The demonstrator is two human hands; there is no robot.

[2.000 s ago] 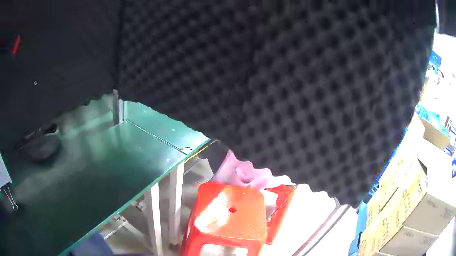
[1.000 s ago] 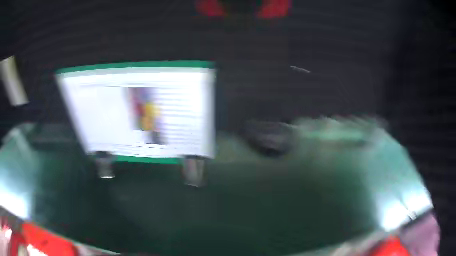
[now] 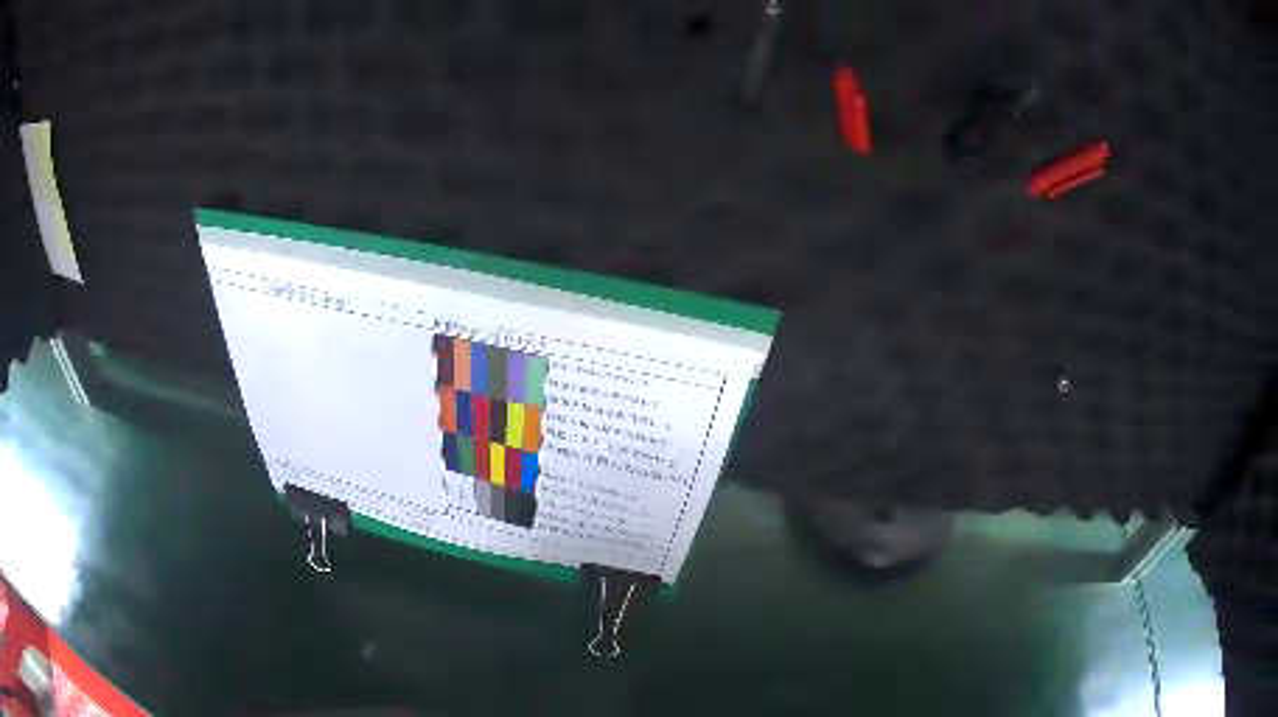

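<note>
A white printed test chart (image 3: 351,378) stands tilted on the table, its green backing board (image 3: 491,272) showing along the top edge. A colour checker (image 3: 491,434) of several coloured squares with a grey row is printed near its middle, with text lines to the right. Two black binder clips, a left one (image 3: 317,510) and a right one (image 3: 618,577), grip the lower edge, wire handles pointing down. Neither my left hand nor my right hand is in view.
Black foam (image 3: 351,112) lines the back. Two red items (image 3: 852,109) (image 3: 1069,170) and a slim dark item (image 3: 760,56) are on it, with a pale strip (image 3: 52,200) at left. A dark round object (image 3: 876,535) is right of the chart. Green table (image 3: 463,637); red stool (image 3: 63,658) at lower left.
The view has swung from the booth's right side, stools and boxes to the chart. Since one second ago it has tilted and sharpened. No hand has appeared.
</note>
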